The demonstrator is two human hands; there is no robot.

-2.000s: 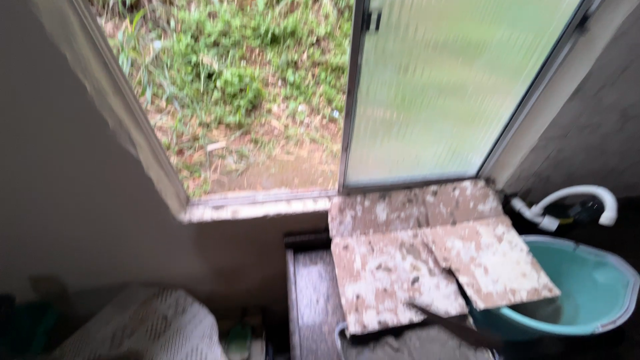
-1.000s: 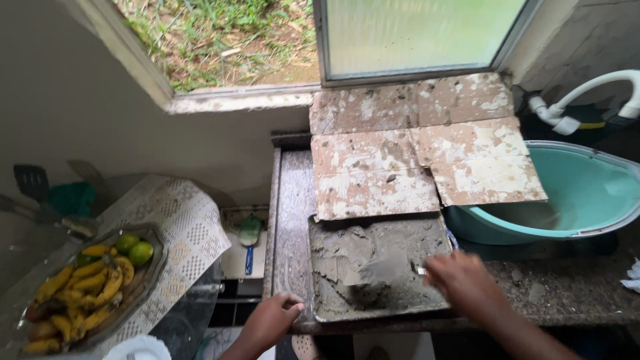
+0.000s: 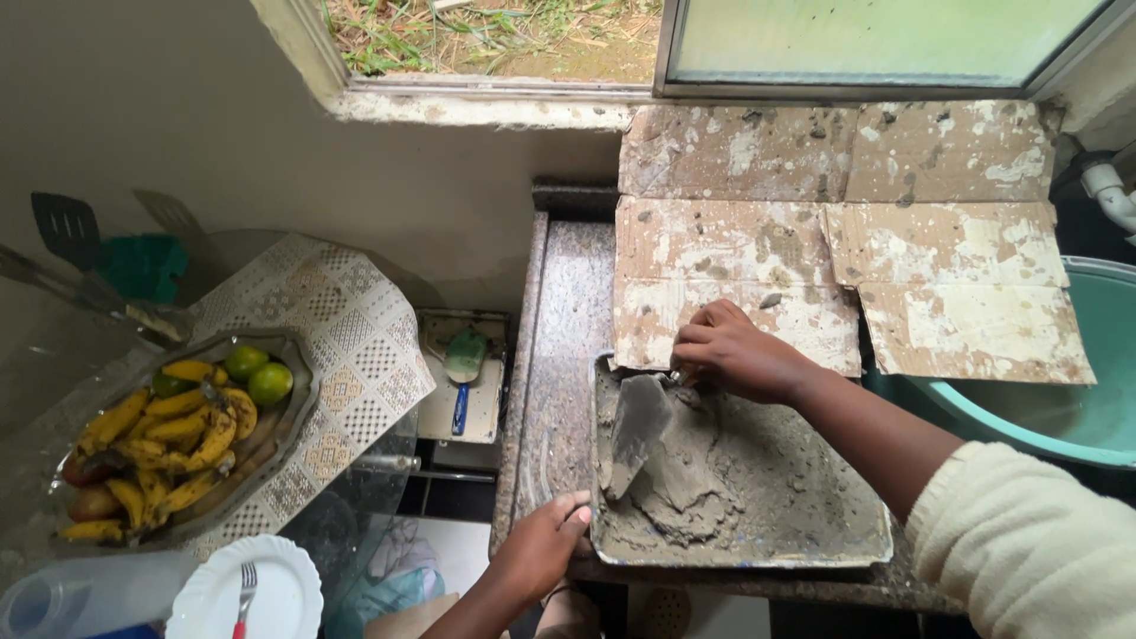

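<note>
My right hand (image 3: 732, 351) grips the handle of a pointed metal trowel (image 3: 641, 426), whose blade rests in wet grey mortar (image 3: 701, 497) at the left part of a shallow metal tray (image 3: 745, 562). Most of the trowel's handle is hidden by my fingers. At the tray's lower left edge is my left hand (image 3: 550, 537), its fingertips on the rim. The tray sits on a speckled granite counter (image 3: 568, 311). Behind it, paint-splashed cardboard (image 3: 737, 248) leans up to the window sill, its lower edge at the tray's back rim.
A teal basin (image 3: 994, 417) stands at right, partly under the cardboard. On the glass table at left are a platter (image 3: 306, 390) of bananas and limes, a white plate (image 3: 284, 586) with a fork, and a patterned cloth (image 3: 355, 355). A blue-handled brush (image 3: 461, 382) lies between table and counter.
My right hand has moved from the tray's right side to its back left, bringing the trowel along. My left hand remains by the tray's lower left corner. The view has shifted since the earliest frame.
</note>
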